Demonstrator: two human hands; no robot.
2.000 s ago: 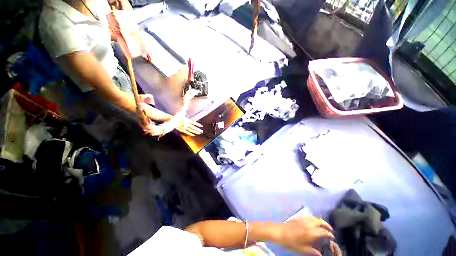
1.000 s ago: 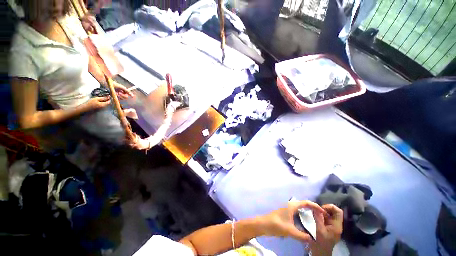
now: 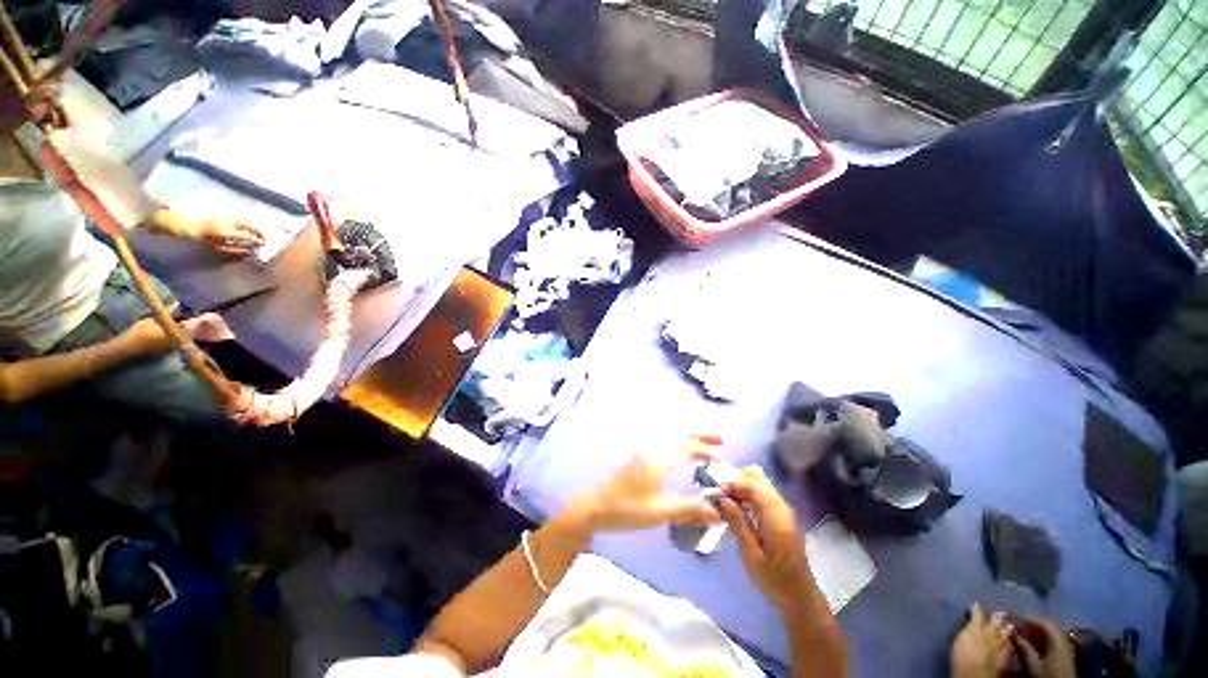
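My left hand [image 3: 643, 493], blurred, and my right hand [image 3: 766, 519] meet over the pale blue-lavender table [image 3: 623, 572]. Between their fingers is a small grey-and-white fabric piece [image 3: 711, 493], partly hidden and folded or bent. A heap of curled dark grey pieces [image 3: 861, 457] lies right of my hands. A flat white piece [image 3: 839, 563] lies just right of my right hand. A stack of white pieces with grey edges [image 3: 692, 360] lies farther back.
A pink-rimmed basket [image 3: 669, 209] holds white and grey pieces at the back. Flat grey pieces [image 3: 1020, 550] lie to the right. Another person's hands [image 3: 1013, 646] show at bottom right. At left, a person stands beside an iron [image 3: 358, 254], its wrapped hose and an orange-brown board [image 3: 431, 355].
The view has turned right, revealing flat grey pieces and another person's hands. My left hand was beside the heap at first; both hands are now together left of it, with the small piece.
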